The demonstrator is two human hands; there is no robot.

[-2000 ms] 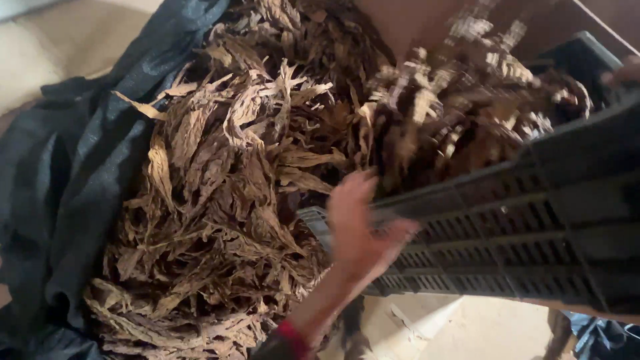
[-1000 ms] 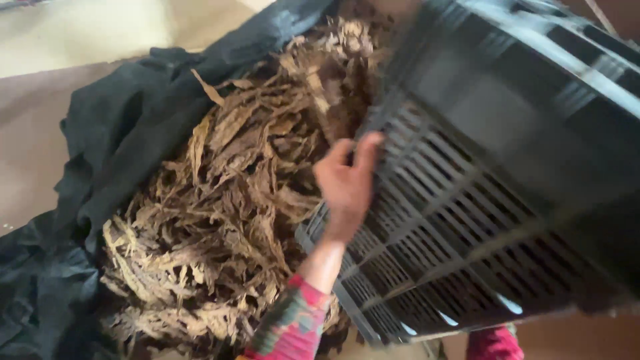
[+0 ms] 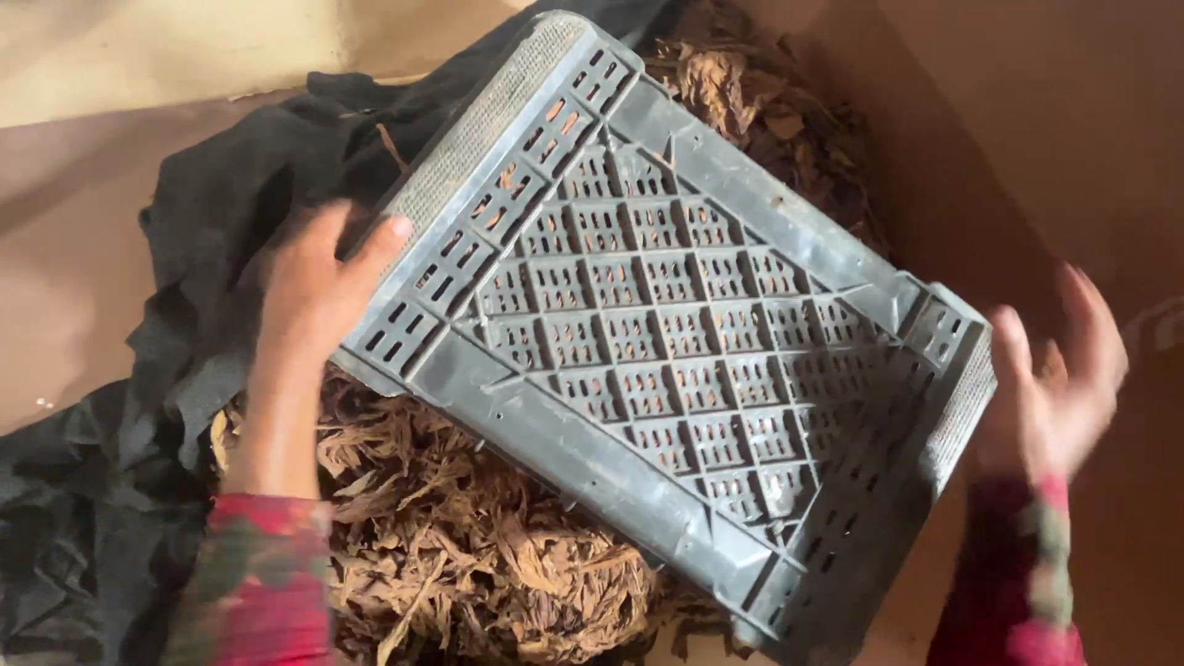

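Observation:
A grey slatted plastic crate (image 3: 666, 324) is upside down over a heap of dried brown leaves (image 3: 490, 555), its underside facing me. My left hand (image 3: 324, 268) is at the crate's left end, thumb over the edge; its fingers are partly hidden behind the rim. Beside the right end, my right hand (image 3: 1059, 379) has its fingers spread and is blurred; whether it touches the crate cannot be told. More leaves show above the crate and through its slots. What lies beneath the crate's middle is mostly hidden.
Dark woven cloth (image 3: 222, 213) lies bunched to the left of the heap and runs under it. A brown surface (image 3: 1045, 120) stretches along the right. Pale flooring (image 3: 166, 55) shows at the upper left.
The crate was tilted at the right, with leaves in it two seconds ago; now it is turned over above the heap. My left hand has moved from its side to its end, and my right hand has come into view.

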